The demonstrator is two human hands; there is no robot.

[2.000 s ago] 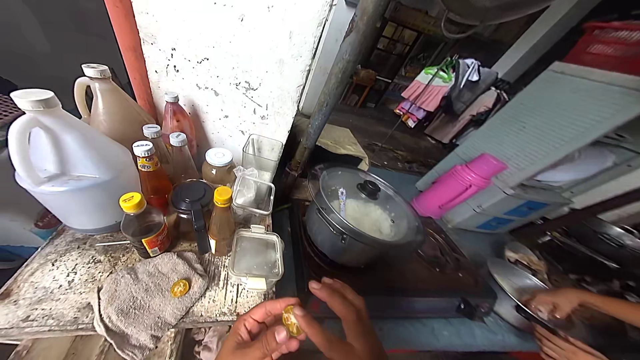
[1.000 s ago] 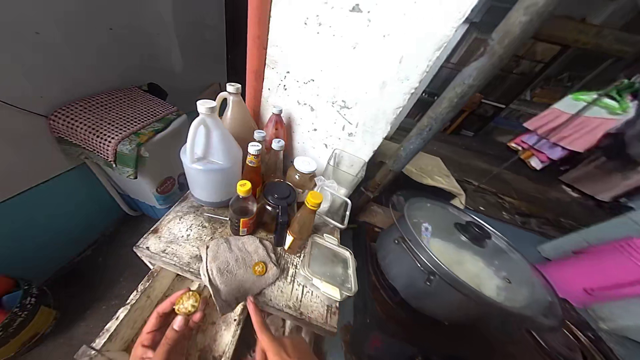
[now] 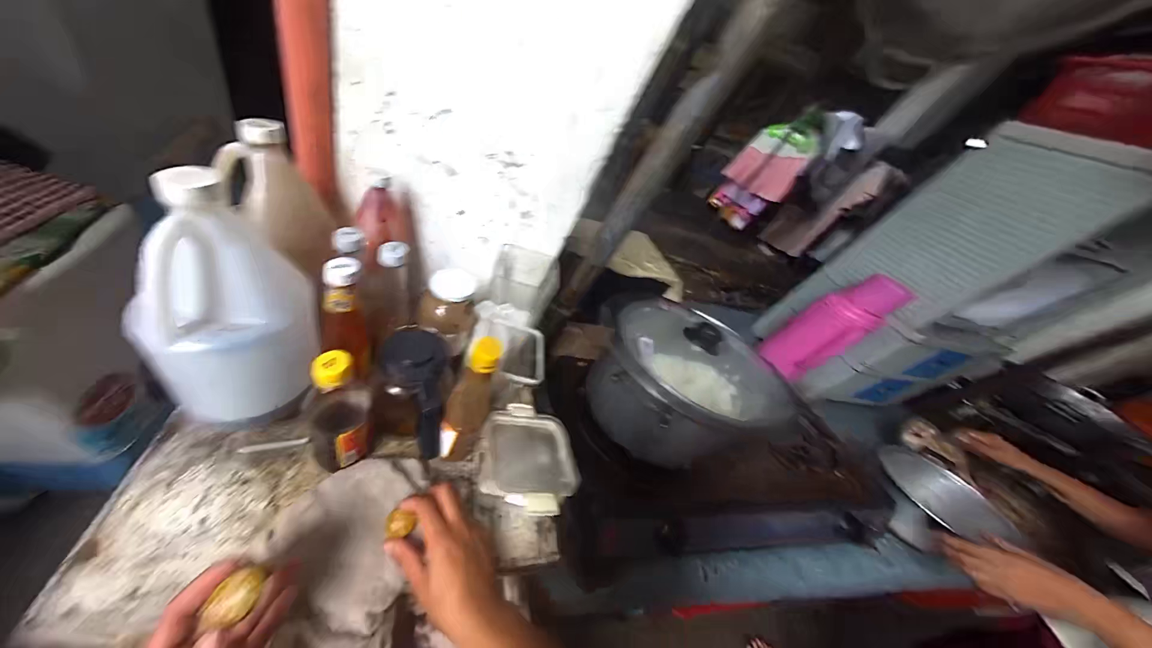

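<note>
My left hand (image 3: 225,607) holds a mottled yellow-brown roundish item (image 3: 234,597) at the bottom left; blur hides what it is. Above the right part of a grey cloth (image 3: 337,540), my right hand (image 3: 454,567) has thumb and fingers around a smaller golden item (image 3: 400,522). The cloth lies on a worn, paint-flecked wooden table (image 3: 117,558). Just behind it stand a yellow-capped sauce bottle (image 3: 337,418), a dark-lidded jar with a handle (image 3: 414,378) and a second yellow-capped bottle (image 3: 472,396). A clear lidded container (image 3: 528,454) sits right of my right hand.
Large plastic jugs (image 3: 229,315) and more bottles stand at the back left. A lidded pot (image 3: 693,387) with whitish contents sits on a stove (image 3: 738,522). Beyond are a pink flask (image 3: 837,328) and another person's hands (image 3: 1008,567) by a metal bowl (image 3: 954,495).
My right hand, pointing beside the cloth one second ago, now has its fingers on the small golden item that lay there. My left hand still holds its item. The view has swung right.
</note>
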